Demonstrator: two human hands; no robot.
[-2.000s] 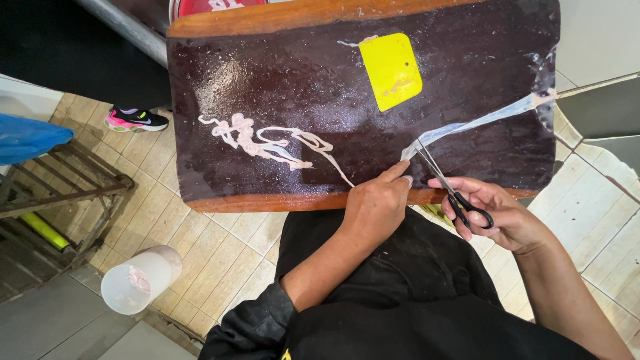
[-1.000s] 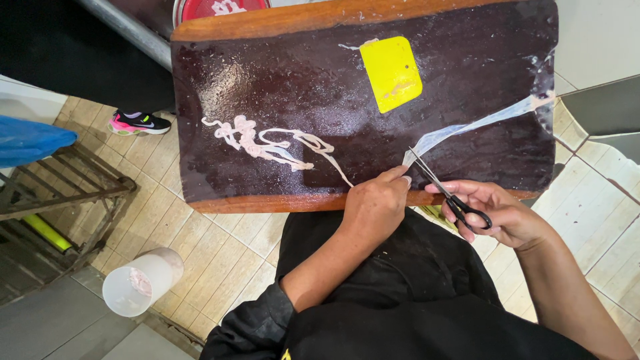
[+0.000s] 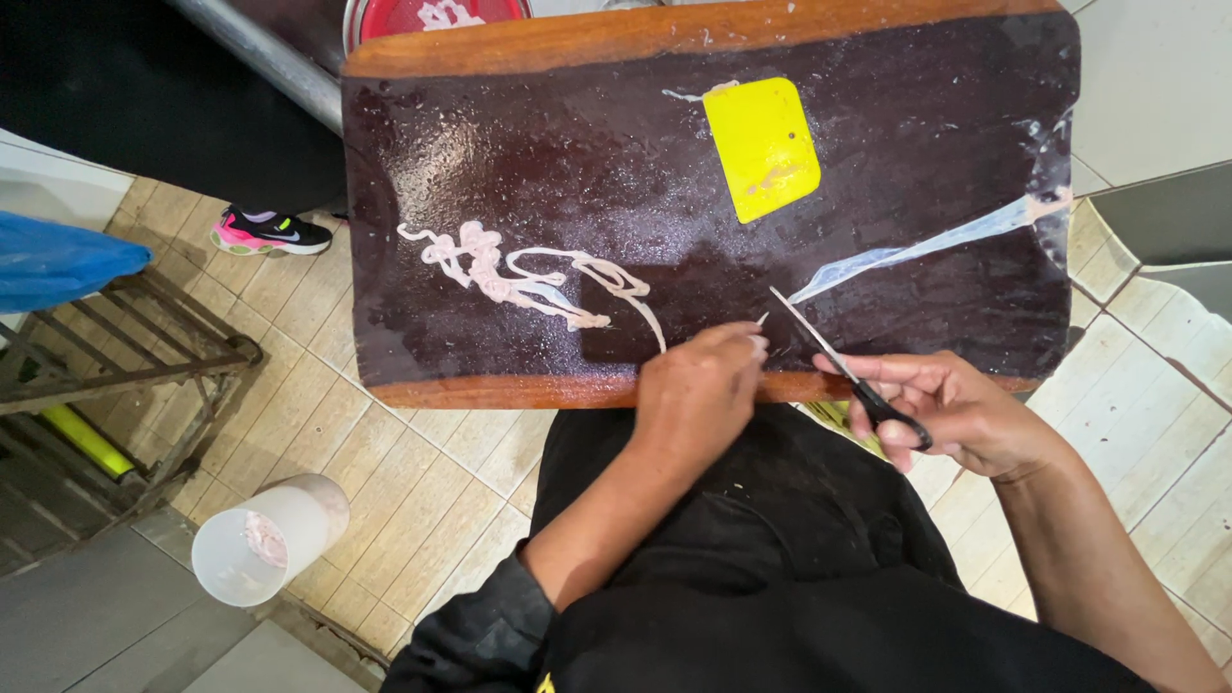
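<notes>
My right hand (image 3: pixel 924 409) holds black-handled scissors (image 3: pixel 835 358) with their blades together, the tip beside the near end of a flat whitish membrane strip (image 3: pixel 885 252). That strip stretches to the right end of a dark board (image 3: pixel 616 125) with orange-brown edges. Over the board's near edge, my left hand (image 3: pixel 698 385) pinches a small pale tip, apart from the strip. A pinkish-white cord leads from beside this hand to a tangled heap of cord (image 3: pixel 491 274) on the left half. A yellow plastic scraper (image 3: pixel 765 149) lies on the board's far half.
A red container (image 3: pixel 385 19) with pale pieces stands beyond the board. At the left are a metal rack (image 3: pixel 115 371) with a blue plastic bag (image 3: pixel 63 260), and a translucent white tub (image 3: pixel 303 525). A person's shoe (image 3: pixel 269 233) is on the tiled floor.
My left hand has moved left, away from the membrane strip that it was touching near the scissors. The pale tip in its fingers is now apart from the strip. The scissor blades have closed.
</notes>
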